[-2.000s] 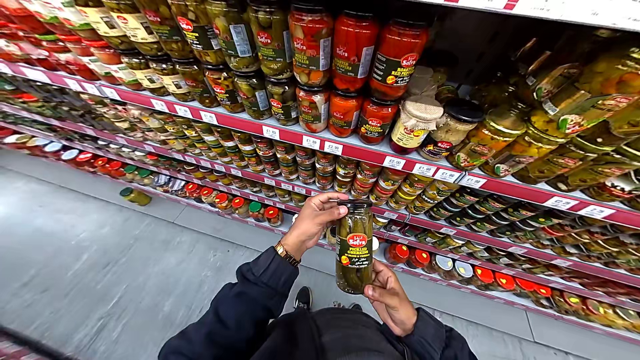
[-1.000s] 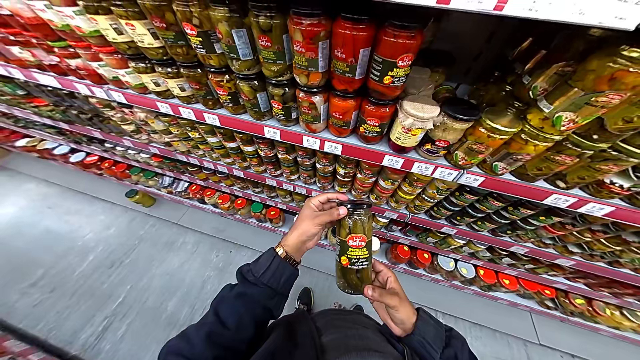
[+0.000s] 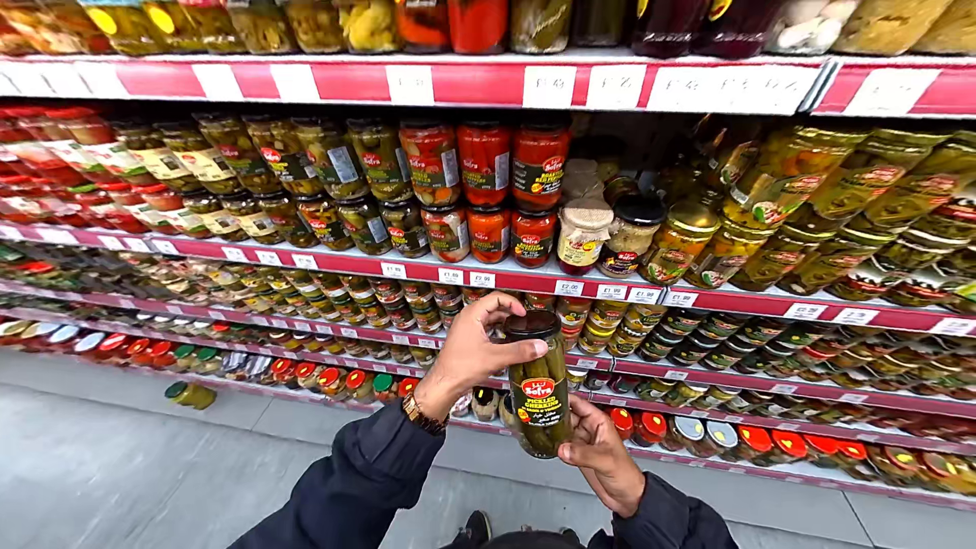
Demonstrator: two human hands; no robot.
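A tall glass jar of pickled gherkins point(image 3: 538, 396) with a black lid is held upright, slightly tilted, in front of the lower shelves, its label facing me. My left hand point(image 3: 482, 347) grips it near the top, with the thumb across the lid's edge and the fingers behind. My right hand point(image 3: 598, 454) holds the jar low on its right side, the fingers partly hidden behind the glass. A watch point(image 3: 421, 415) is on my left wrist.
Stocked shelves span the view. Red pepper jars point(image 3: 540, 168) stand stacked beyond my hands, and a cloth-topped jar point(image 3: 585, 236) stands beside them. Large pickle jars point(image 3: 793, 179) lean at the right. One jar point(image 3: 191, 395) lies on the grey floor at the left, by the bottom shelf.
The view has tilted up, showing a higher shelf. Both hands still hold the gherkin jar, and my left thumb now lies across the lid's edge.
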